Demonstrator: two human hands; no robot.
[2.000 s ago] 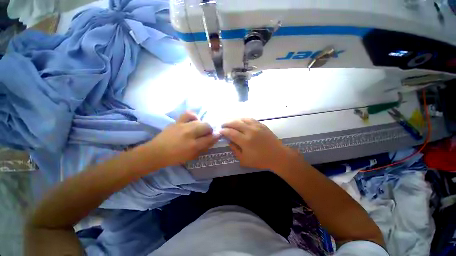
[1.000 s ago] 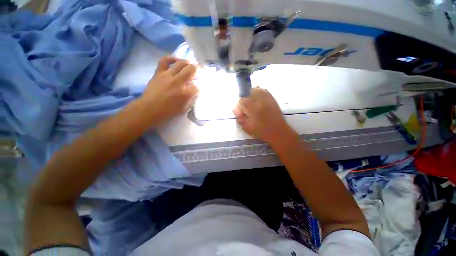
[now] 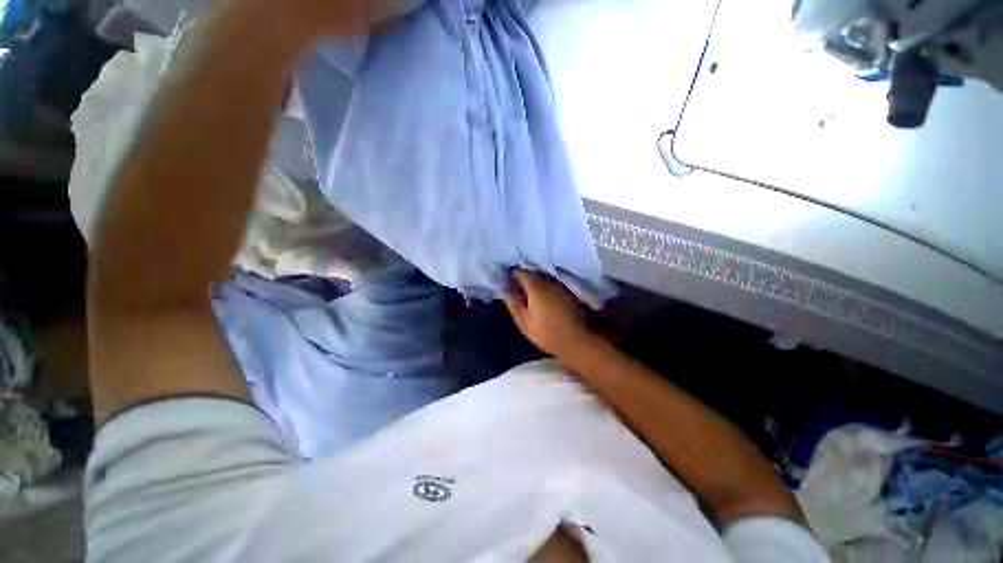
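A light blue garment panel (image 3: 440,143) hangs in long folds from the top edge of the picture over the table's front edge. My right hand (image 3: 544,313) grips its lower edge at the middle, in front of the table. My left hand (image 3: 341,13) is at the top edge, blurred and partly cut off, beside the upper part of the cloth. Its fingers are not clear. The machine's presser foot area (image 3: 911,88) is at the top right, away from the cloth.
The white machine table (image 3: 770,132) has a grey front edge with a measuring tape (image 3: 704,264). More light blue cloth (image 3: 352,363) hangs below on the left. White cloth heaps (image 3: 132,121) lie at the left. White and blue pieces (image 3: 858,473) lie at the lower right.
The view has turned to the left, and the machine now shows at the far right. My right hand has left the needle area and taken hold of the cloth's lower edge. My left arm has swung up.
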